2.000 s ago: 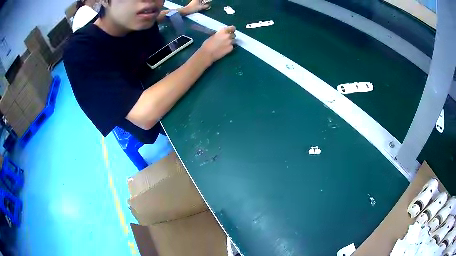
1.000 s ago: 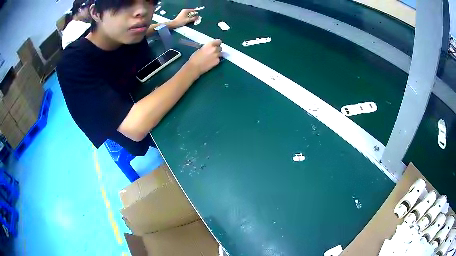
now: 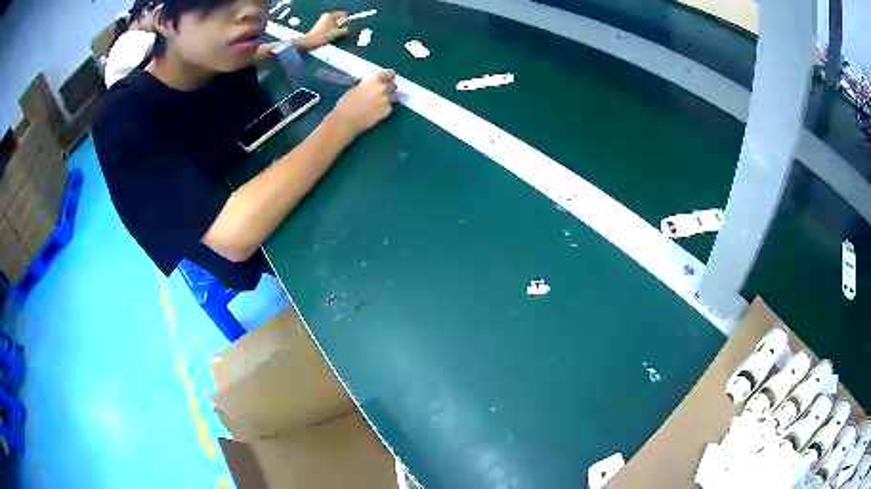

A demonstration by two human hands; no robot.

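Observation:
Neither of my hands is in the picture. Cream plastic housings lie close together in a slanting row at the lower right, on a brown cardboard sheet. A bright heap of white square pieces lies against them, cut off by the bottom edge. A small white piece lies alone on the green bench. Another white piece lies by the cardboard's edge.
Flat white plates lie on the green belt behind a white rail and a grey post. A person in a dark shirt sits at the left, forearm on the bench, beside a smartphone. An open carton stands below the bench.
The view has shifted, so the bench and person sit further left and more of the housings shows. The person's far hand has moved slightly. My hands stay out of view.

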